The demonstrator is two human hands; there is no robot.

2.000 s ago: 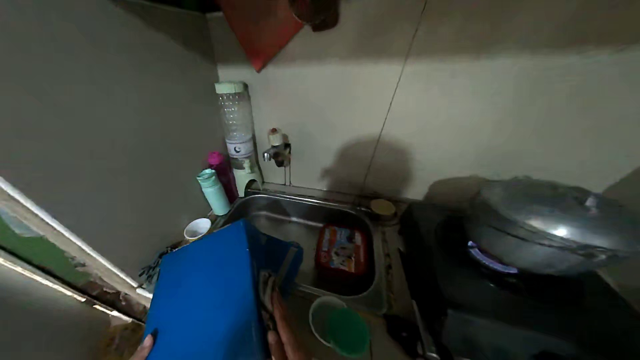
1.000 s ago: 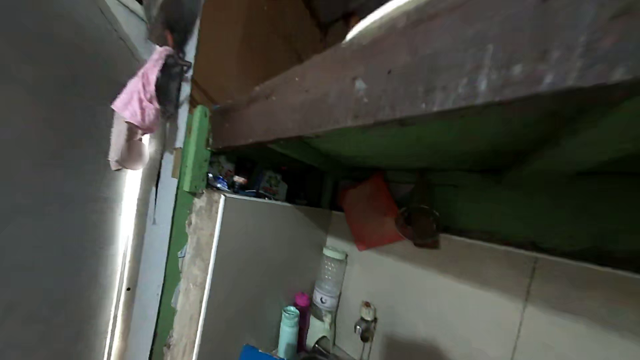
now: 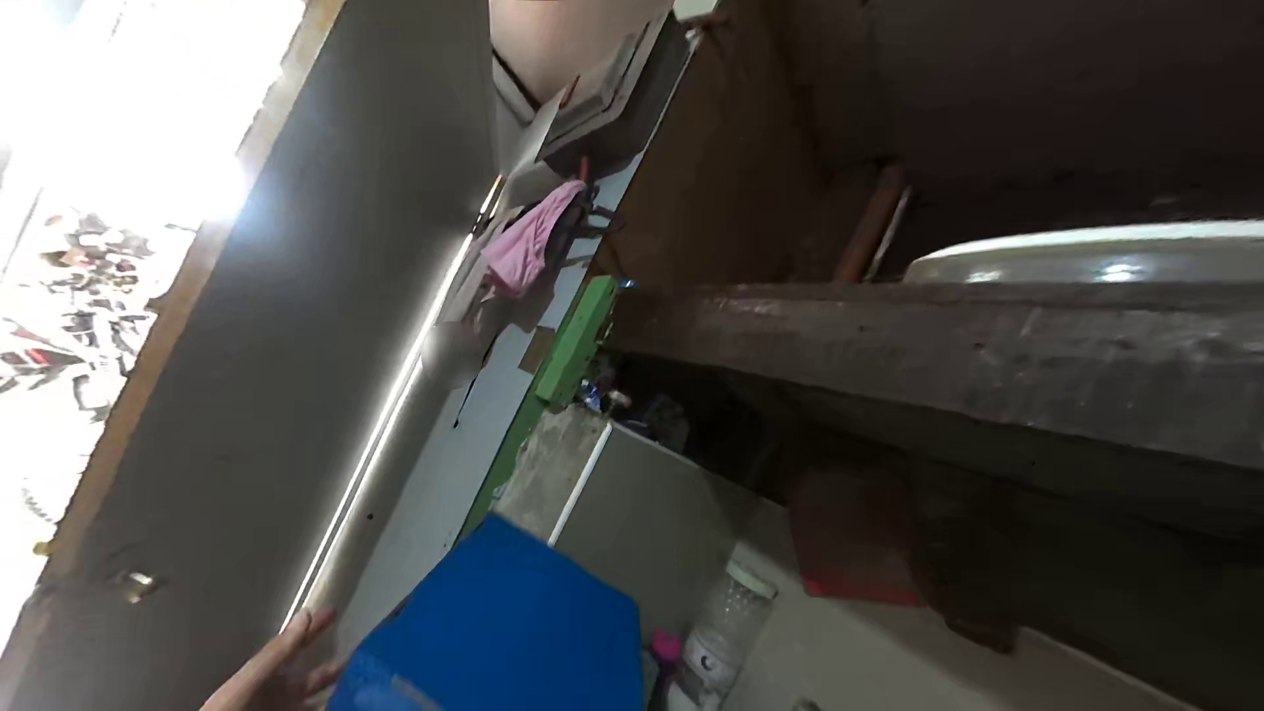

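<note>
A blue box-like object, seemingly plastic [image 3: 513, 627], is at the bottom centre-left, tilted, its lower part cut off by the frame. My left hand [image 3: 281, 667] is just left of it with the fingers spread, near a bright gap along the grey door [image 3: 247, 395]. Whether the fingertips touch the blue object is unclear. My right hand is out of view. Right of the blue object stand a clear bottle with a pale lid [image 3: 731, 622] and a magenta bottle [image 3: 666, 652].
A wooden beam [image 3: 938, 351] crosses the right side, with a pale round-rimmed item [image 3: 1106, 252] above it. A pink cloth [image 3: 533, 242] hangs near the top centre. Below the beam hangs a red object [image 3: 854, 543]. A tiled wall edge [image 3: 583, 479] rises beside a green post [image 3: 578, 341].
The view has swung up and left from the sink and stove. The blue object, held at my hands two seconds ago, shows larger beside the door. My right hand has left the view.
</note>
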